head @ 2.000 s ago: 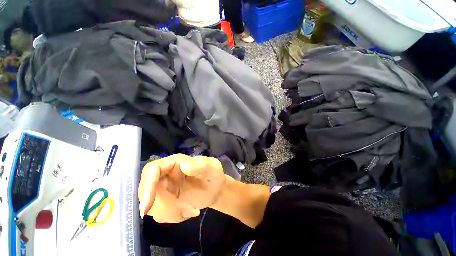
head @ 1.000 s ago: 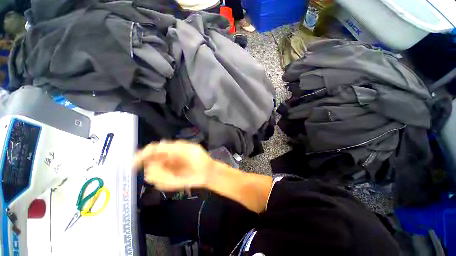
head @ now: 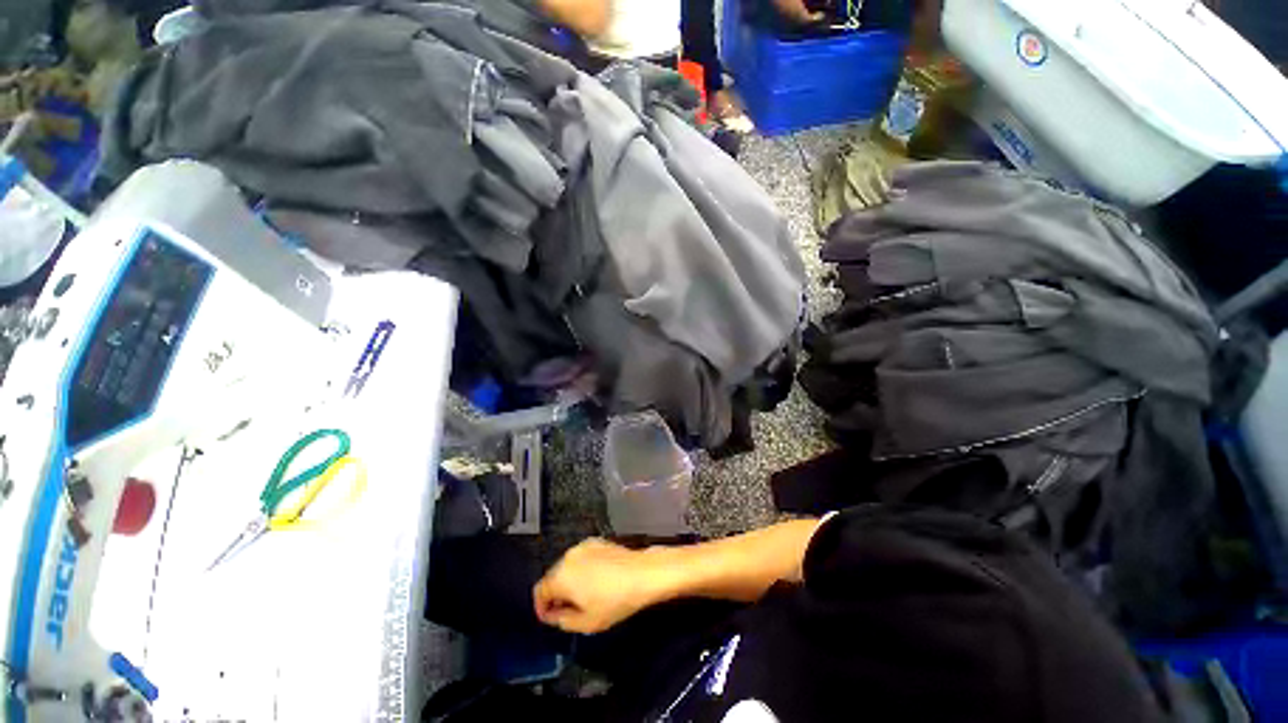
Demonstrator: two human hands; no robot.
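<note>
My right hand is low beside the table, over dark cloth near my lap. Its fingers are curled, and no object shows in it; the inside of the hand is hidden. My left hand is not in view. Scissors with one green and one yellow handle loop lie on the white sewing table, blades pointing toward the lower left. A slim dark blue tool, perhaps thread snips, lies above them. The white Jack sewing machine, with a dark display panel, stands at the left.
Grey garment heaps lie behind the table and at the right. A translucent plastic bin is beyond my hand. A blue crate and white tub are at the back. Part of another person shows at the top.
My right hand has moved from beside the table edge down toward my lap, and its raised palm is now turned away. The camera view has shifted, showing the clear bin more fully.
</note>
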